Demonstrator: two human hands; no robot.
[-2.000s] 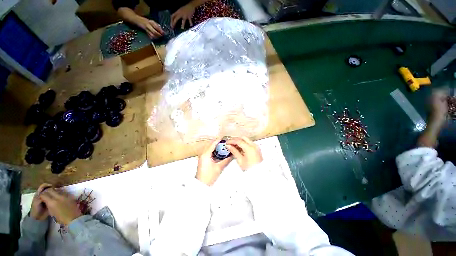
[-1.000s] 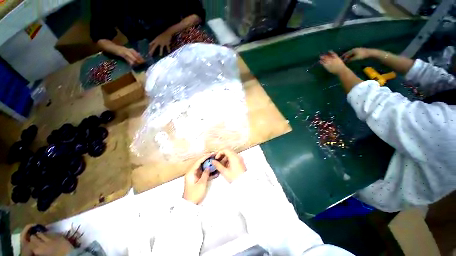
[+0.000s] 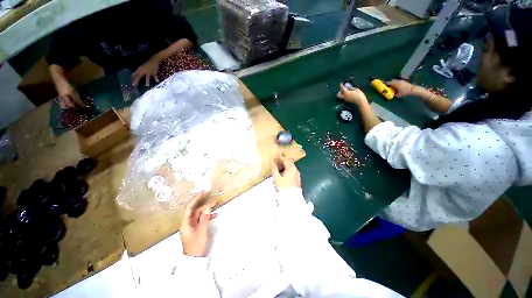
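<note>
A part-assembled unit with a dark rim and bluish-white face lies near the right edge of the tan board. My right hand is just below it, fingers apart, not touching it and holding nothing visible. My left hand is at the front edge of the clear plastic bag, fingers curled and apart, with nothing visible in it. White discs show inside the bag. Black round housings lie in a loose pile on the left board.
A small open cardboard box stands left of the bag. Red and coppery pieces lie on the green surface. A person at right holds a yellow tool near another unit. A person in black sits opposite.
The unit has left my hands and lies at the board's right edge. My hands have moved apart. The view has swung right. The right-hand worker now grips the yellow tool.
</note>
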